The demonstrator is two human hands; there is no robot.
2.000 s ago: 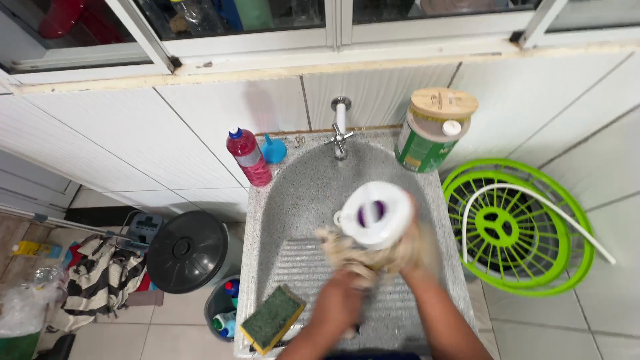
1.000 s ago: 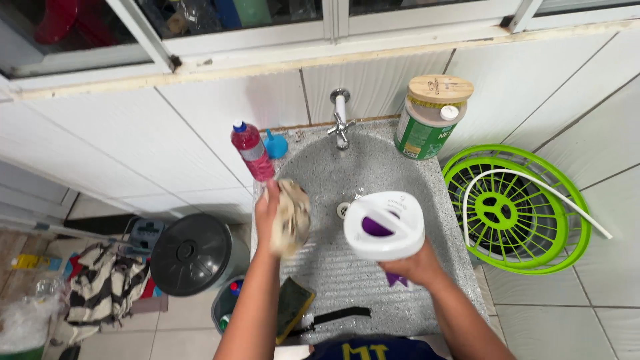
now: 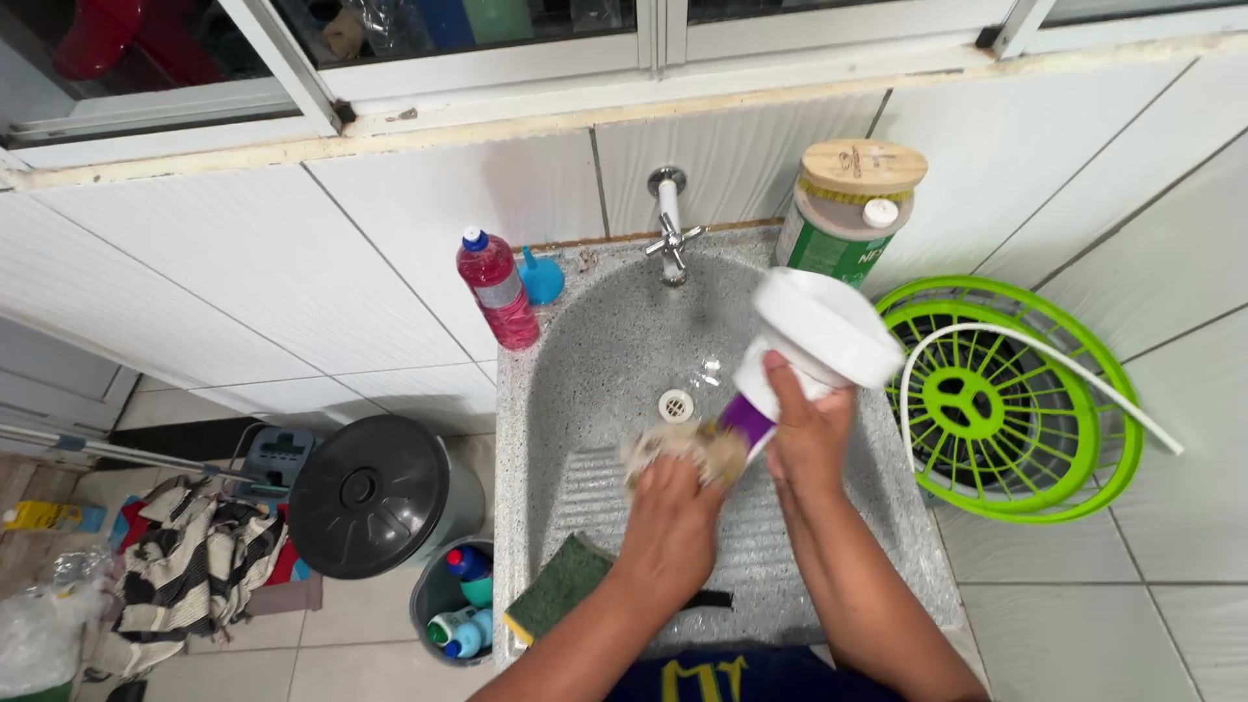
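My right hand point(image 3: 814, 429) grips a white plastic part with a broad round rim point(image 3: 829, 327), tilted over the right side of the grey granite-look sink point(image 3: 624, 341). A purple section point(image 3: 749, 419) extends from its lower left. Against that purple end my left hand point(image 3: 673, 526) presses a crumpled beige cloth point(image 3: 687, 453), blurred by motion. A green and yellow scouring sponge point(image 3: 561, 590) lies at the sink's lower left, beside my left forearm. Partly hidden behind that forearm is a black strip-like item point(image 3: 712, 600). The tap point(image 3: 671, 234) is at the back.
A pink liquid bottle point(image 3: 499, 292) and blue funnel point(image 3: 540, 277) stand on the back-left ledge. A jug point(image 3: 838, 229) topped by a wooden-backed brush point(image 3: 863, 166) is back right. Green baskets point(image 3: 975, 400) are at the right; a black-lidded bin point(image 3: 366, 497) and bottle bucket point(image 3: 424, 595) at the left.
The white and purple item has tipped over, its broad rim now toward the upper right. My left hand, with the cloth, has moved from the sink's left side to the item's purple end.
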